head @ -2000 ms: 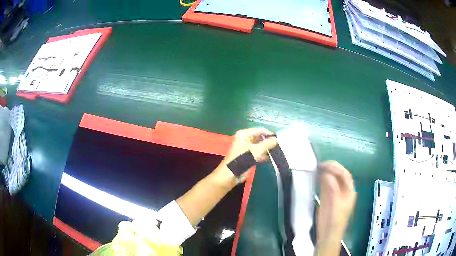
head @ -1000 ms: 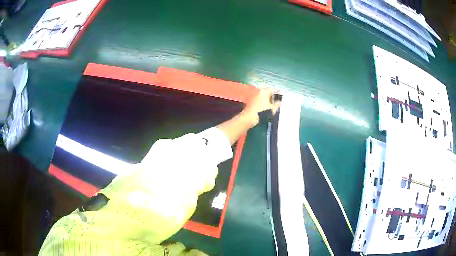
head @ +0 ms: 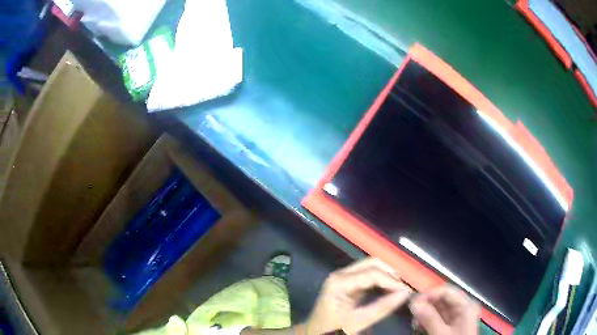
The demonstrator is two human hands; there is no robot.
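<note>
A glossy black screen (head: 452, 183) lies on a red-orange foam pad (head: 366, 232), right of centre, with bright light reflections on it. My left hand (head: 360, 298) is at the pad's near edge, at the bottom of the picture, thumb and fingertips drawn together. My right hand (head: 448, 311) is just right of it, fingers bent, slightly blurred and cut off by the bottom edge. The fingertips of both hands nearly meet. Whether they pinch something small or thin cannot be made out.
An open brown carton (head: 49, 163) with shiny blue film (head: 163, 235) stands left, below the bench edge. White folded material (head: 203, 62) and a green-and-white packet (head: 141, 62) lie at the bench's left. Black-and-white strips (head: 563, 294) lie at the lower right. A shoe (head: 278, 265) shows below.
The view has swung left, bringing the carton into sight. My left hand has left the long strips' far end, and both hands are now close together at the screen's near side.
</note>
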